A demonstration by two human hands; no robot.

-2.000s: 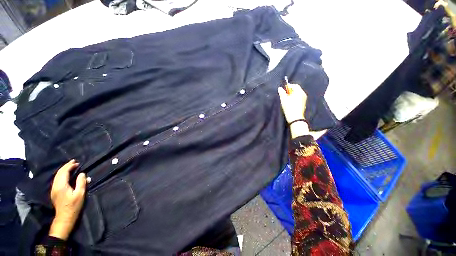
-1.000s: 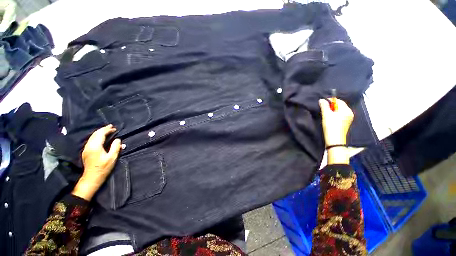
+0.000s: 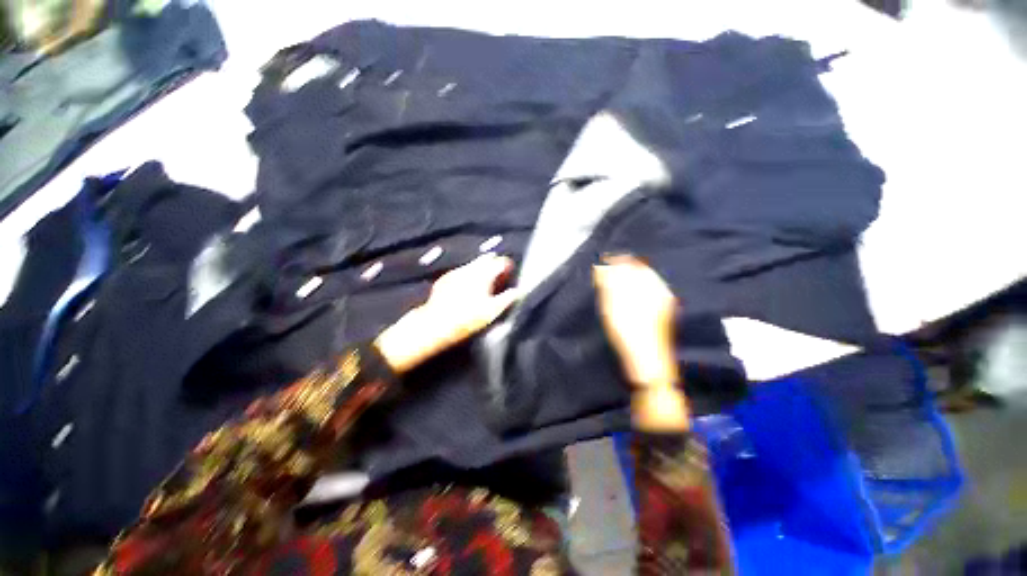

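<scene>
A dark navy denim garment (image 3: 451, 135) lies across the white table, with white buttons along its front. Its front is folded open in the middle, and the pale grey wrong side (image 3: 574, 214) shows. My left hand (image 3: 456, 306) is on the garment at the button row, beside the pale opening, fingers partly hidden and blurred. My right hand (image 3: 637, 309) is closed on the garment's folded edge just right of the opening. Motion blur hides the fingertips, and the orange-red snips cannot be made out in it.
A second dark denim garment with white buttons (image 3: 146, 371) and a blue hanger (image 3: 85, 276) lie at the left. Lighter denim (image 3: 101, 96) is at the far left. A blue crate (image 3: 788, 473) stands below the table's right front edge. The white table (image 3: 946, 146) reaches behind the garment.
My left hand has moved right along the buttons. My right hand has moved left and down with the fabric. The front is now folded open, showing more pale inside. The view has shifted left.
</scene>
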